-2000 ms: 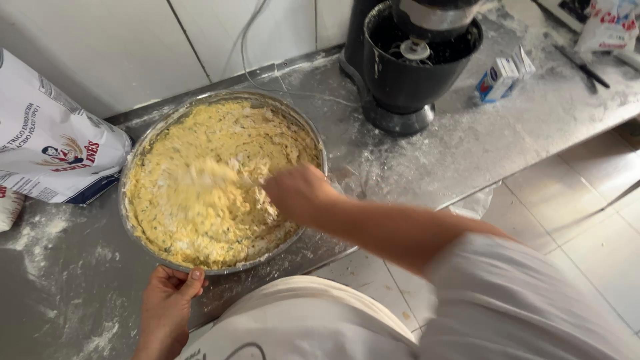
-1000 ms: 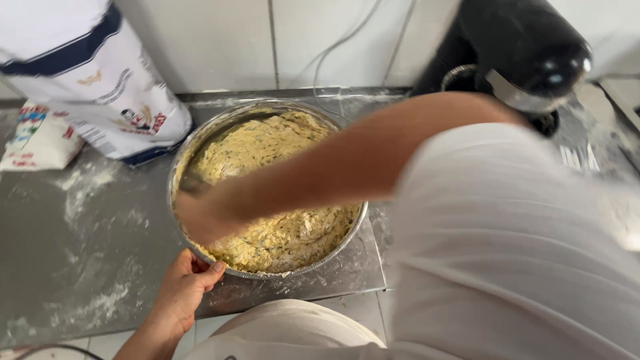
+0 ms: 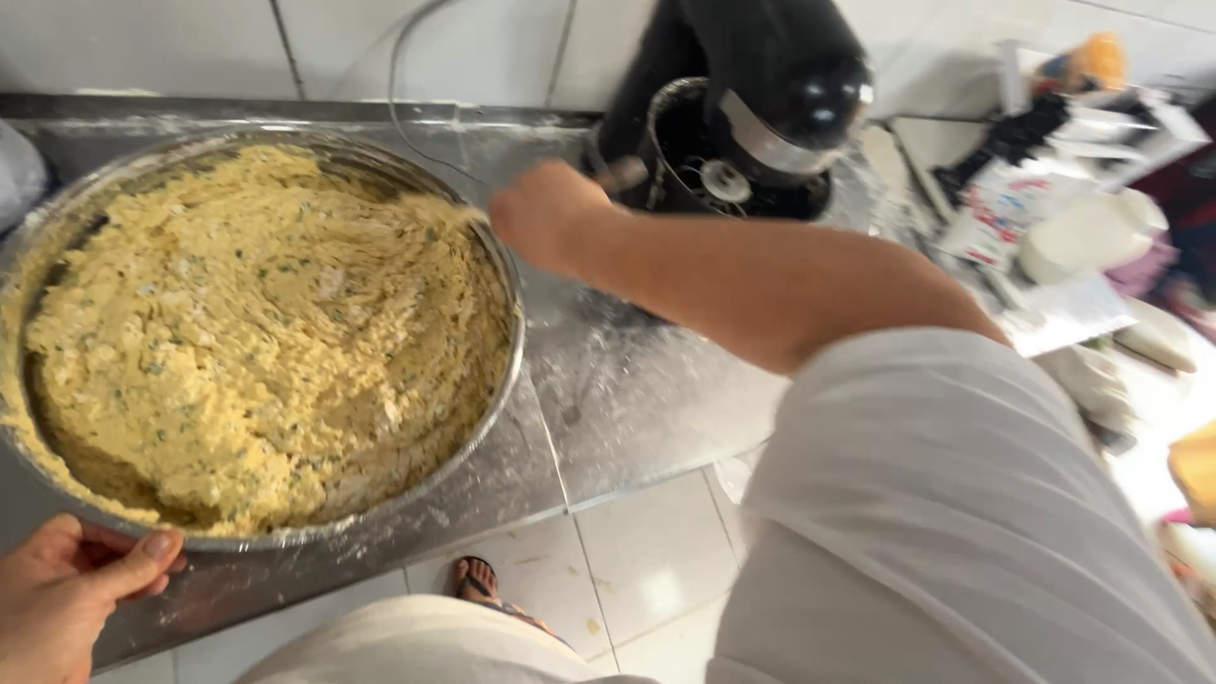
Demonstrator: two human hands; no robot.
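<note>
A wide round metal bowl (image 3: 518, 347) stands on the steel counter at the left, filled with yellow dough (image 3: 237, 332) flecked with green bits. My left hand (image 3: 85, 579) pinches its near-left rim, thumb on top. At the right rim, my right hand (image 3: 551, 214) is closed around a blurred utensil handle (image 3: 622, 176), whose end sticks out beyond the fist. The utensil's other end is dough-coated or hidden, so its kind is unclear.
A black stand mixer (image 3: 779, 85) stands behind my right forearm, with a cable (image 3: 394, 81) near the wall. Flour dusts the steel counter (image 3: 646, 389). Packages and a white container (image 3: 1092, 233) lie at the right. Part of a bag (image 3: 14, 176) shows at the left edge.
My right hand has moved from the bowl's left side to its right rim. My left hand stays on the rim. The view has shifted and sits closer to the bowl.
</note>
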